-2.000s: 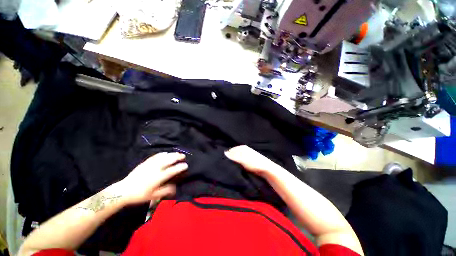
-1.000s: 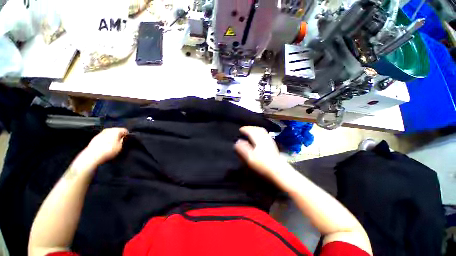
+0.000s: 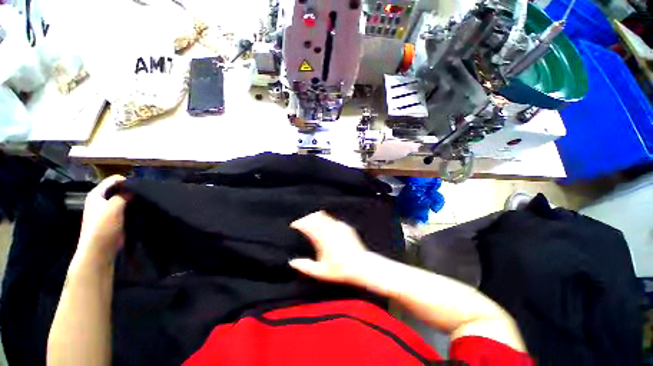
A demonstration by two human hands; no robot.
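Observation:
A large black garment (image 3: 215, 236) lies over my lap and up to the front edge of the bench. My left hand (image 3: 106, 207) holds a raised edge of the garment at the left. My right hand (image 3: 331, 250) lies over the middle of the garment with thumb and fingers apart. The button-sewing machine head (image 3: 322, 50) stands on the bench beyond the cloth. Its shiny metal clamp (image 3: 313, 141) shows below the head with no cloth in it.
Phone (image 3: 206, 86) and bag of buttons (image 3: 147, 96) lie left on the white bench (image 3: 236, 143). The green bowl feeder (image 3: 566, 71) and feeder arm stand right of the head. A black garment pile (image 3: 558, 279) is at the right. A blue plastic bag (image 3: 420, 199) hangs below the bench edge.
My left hand has moved left and lifted the garment's edge. My right hand has moved inward and lower over the cloth. The view has turned, bringing the machine head more upright.

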